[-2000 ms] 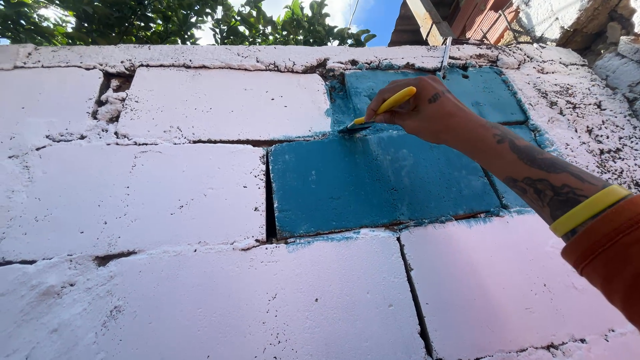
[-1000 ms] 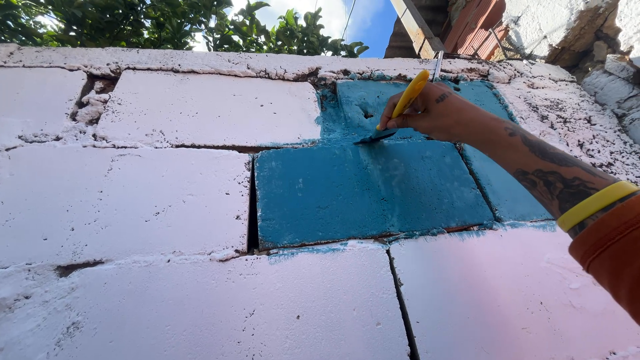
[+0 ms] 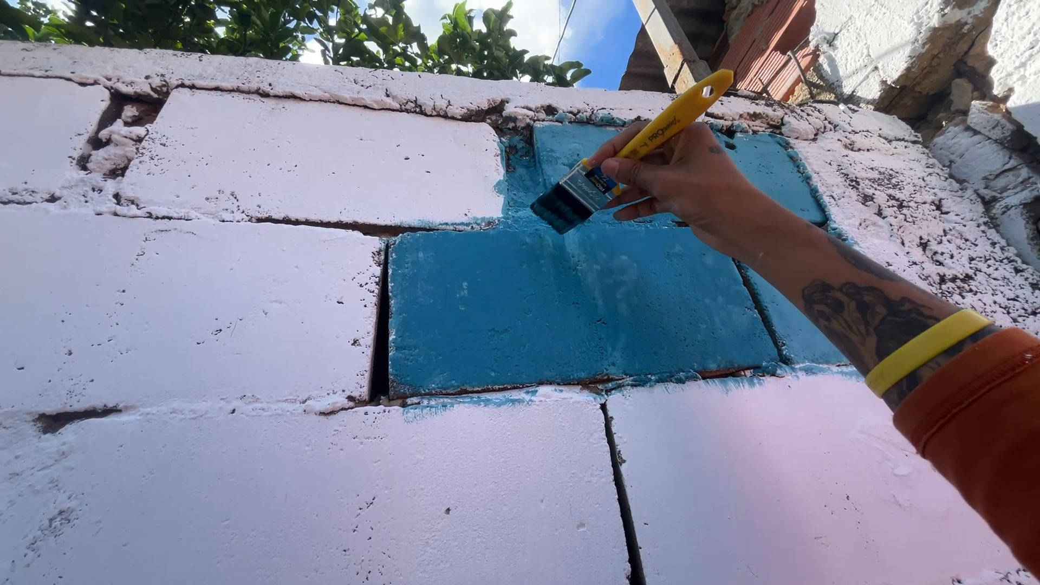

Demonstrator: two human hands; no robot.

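My right hand (image 3: 682, 175) grips a flat paintbrush (image 3: 670, 118) with a yellow handle and metal ferrule. Its dark, blue-wet bristles point down and left, over the joint above a blue-painted block (image 3: 569, 305); whether they touch the wall is unclear. Behind the hand, the upper block (image 3: 768, 166) is blue too. Blue paint ends raggedly at the right edge of a white block (image 3: 325, 158). More white blocks (image 3: 309, 496) lie below, with blue smears along their top edges. My left hand is out of view.
A rough mortar ledge (image 3: 325, 81) runs along the wall's top, with leafy branches (image 3: 366, 36) above it. At the upper right are a wooden beam (image 3: 670, 41), red hollow bricks (image 3: 768, 45) and broken masonry (image 3: 902, 49). Dark gaps (image 3: 621, 496) separate some blocks.
The brush was lower and flatter against the blue paint two seconds ago; its handle has swung upward and its whole bristle end now shows. My right hand still holds it.
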